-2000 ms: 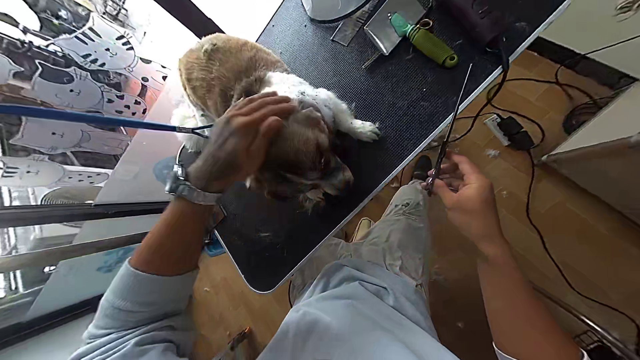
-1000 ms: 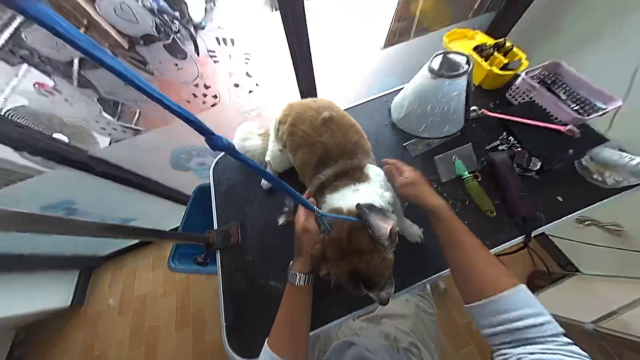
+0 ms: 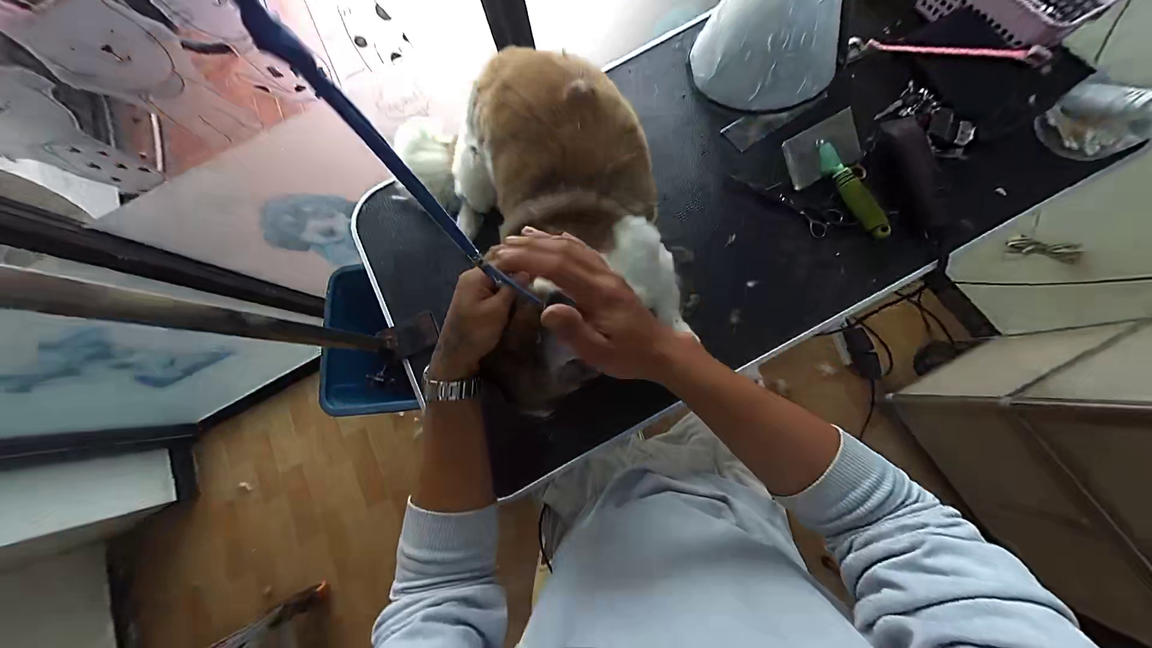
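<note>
A tan and white dog point(image 3: 567, 135) is on the black grooming table point(image 3: 729, 207), its head low at the near edge and partly hidden by my hands. The blue grooming leash point(image 3: 387, 153) runs down from the upper left to its neck. My left hand point(image 3: 472, 315), with a metal-banded watch on the wrist, is against the left side of the head and neck; what its fingers grip is hidden. My right hand point(image 3: 598, 301) lies over the neck and head, fingers extended, with no tool seen in it.
On the table's right side lie scissors point(image 3: 801, 211), a green-handled grooming tool point(image 3: 855, 191), a dark clipper point(image 3: 909, 175), a pink strap point(image 3: 954, 51) and a translucent cone point(image 3: 769, 54). A pink basket point(image 3: 1017, 22) stands behind. A blue bin point(image 3: 346, 360) sits beside the table's left edge, near the clamp point(image 3: 412, 336).
Two seconds ago my right hand held scissors off the table; now it is on the dog without them. Since one second ago it has moved left onto the neck and head. The view has shifted greatly.
</note>
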